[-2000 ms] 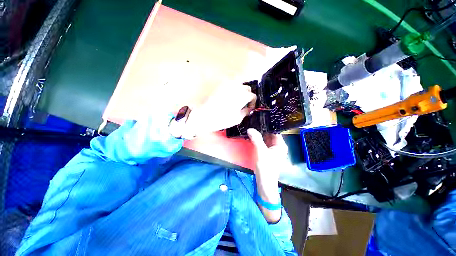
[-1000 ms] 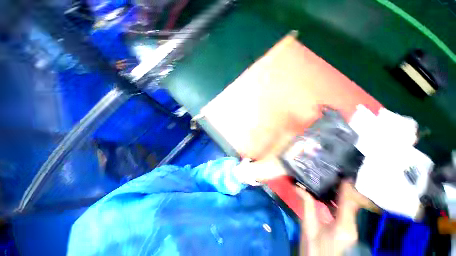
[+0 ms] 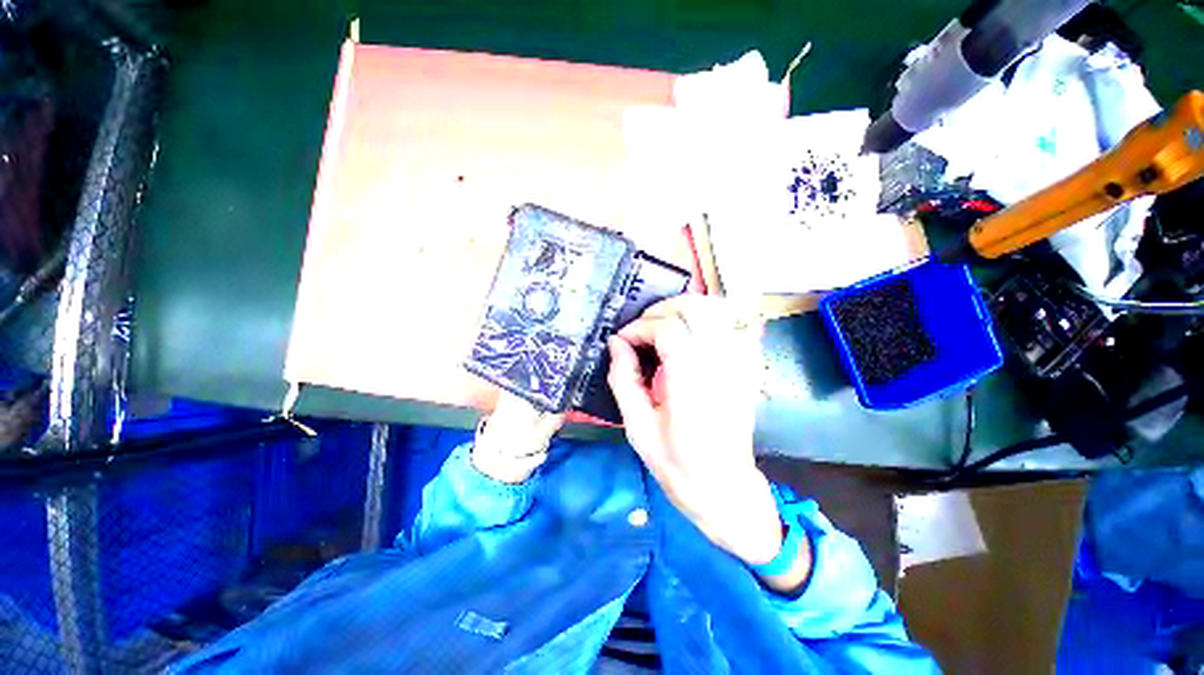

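Observation:
The black housing [image 3: 555, 310] is tilted over the pink mat [image 3: 396, 198], its patterned grey-black face towards me. A dark part with a paler panel [image 3: 654, 281] shows at its right side. My left hand [image 3: 518, 433] holds the housing from below; its fingers are hidden behind it. My right hand [image 3: 693, 396] is at the housing's right side, thumb and forefinger close together near its edge. Whether they grip anything cannot be told. A thin red and tan stick-like thing [image 3: 705, 256] shows just above the right hand; whether it is held is unclear.
The blue screw tray [image 3: 974, 330] holds dark grains at the right. White paper with black specks [image 3: 819, 185] lies behind it. The grey syringe [image 3: 970, 66] and orange screwdriver [image 3: 1103, 182] are at upper right. A brown carton [image 3: 1010, 567] is at lower right, a metal-framed rack [image 3: 99, 264] at left.
The view has swung back to the right after a blurred turn left. The housing, open two seconds ago, now shows its patterned outer face, with the left hand under it.

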